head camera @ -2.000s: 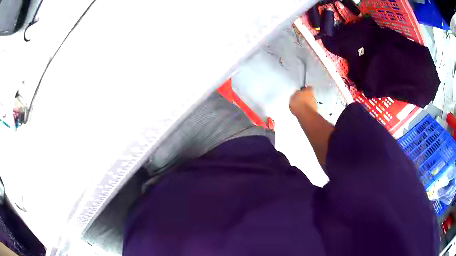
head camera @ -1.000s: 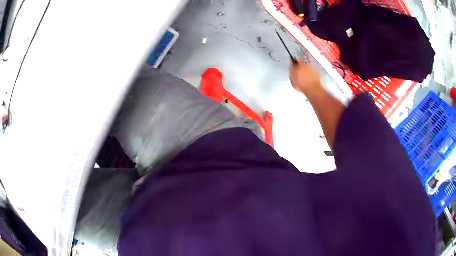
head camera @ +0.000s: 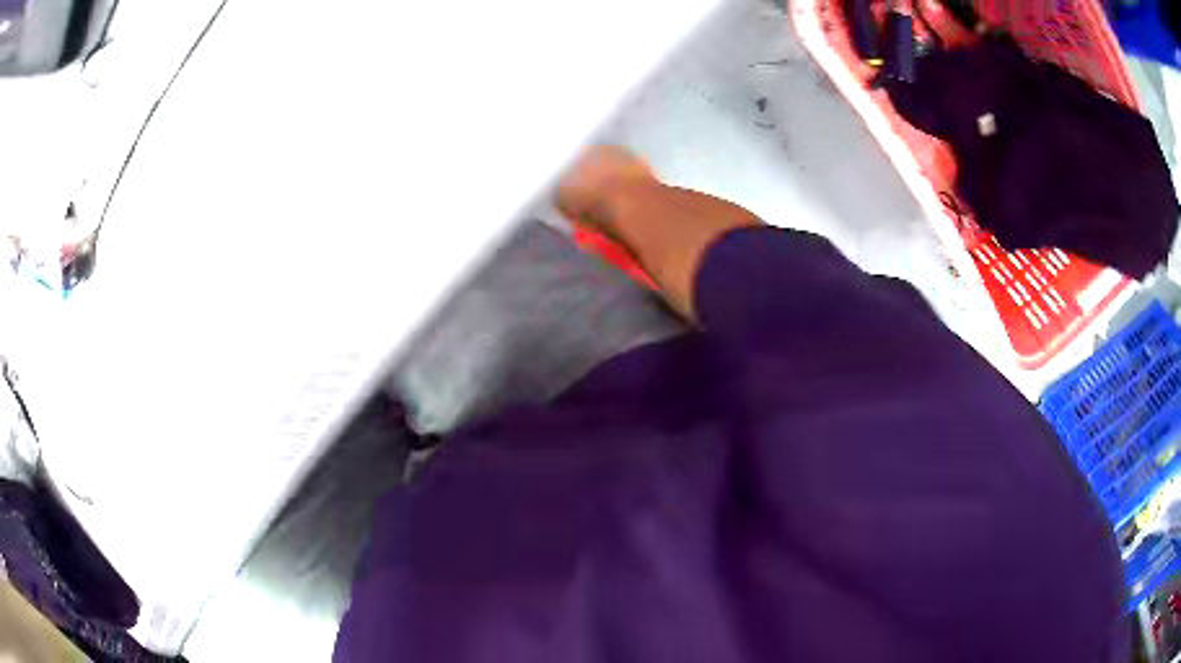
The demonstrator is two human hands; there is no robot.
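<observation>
My right hand (head camera: 604,188) is blurred at the edge of the white table (head camera: 337,168), above the grey floor. Its fingers are partly hidden at the table edge, and whether it holds anything cannot be told. My left hand is not in view. A red part (head camera: 614,254) shows just below my right wrist, beside my grey-clad lap (head camera: 531,311). My dark purple sleeve and top fill the lower middle.
A red mesh basket (head camera: 1036,279) with dark cloth (head camera: 1068,156) and spools stands at the right. A blue crate (head camera: 1116,402) is below it. Dark speckled fabric (head camera: 65,557) lies at the lower left. A black cord (head camera: 153,110) runs over the table at the upper left.
My right hand has moved left from beside the basket to the table edge. The thin dark tool seen in it earlier no longer shows. The view has shifted, and the table covers more of the floor.
</observation>
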